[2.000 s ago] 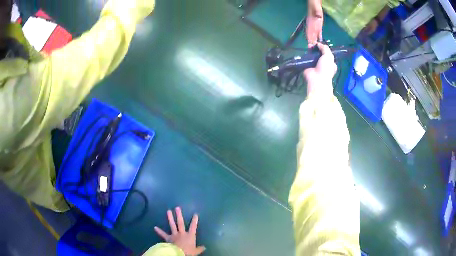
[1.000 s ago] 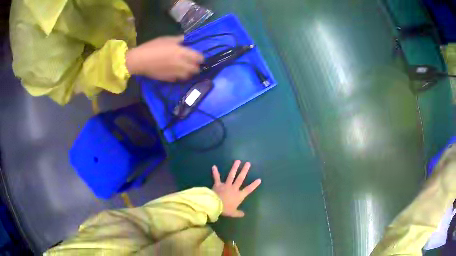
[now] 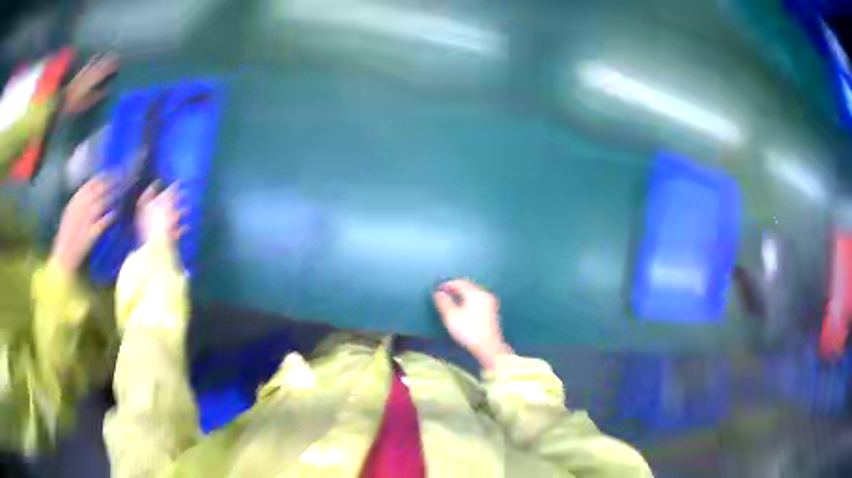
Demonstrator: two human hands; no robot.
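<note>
The picture is blurred. A blue tray lies on the green bench at the left, with dark corded items in it, too blurred to tell apart. My left hand is over the near part of this tray; whether it grips anything is unclear. My right hand is at the bench's near edge in the middle, fingers curled. A small dark spot shows at its fingertips, and I cannot tell whether it holds something.
Another person's hand is at the tray's left side, and a further hand is behind it. A second blue tray lies on the bench at the right. Red-and-white objects show at the far left and far right.
The view has swung. My left hand has gone from lying spread on the bench to the left tray. My right arm has come back from the far side to the near edge.
</note>
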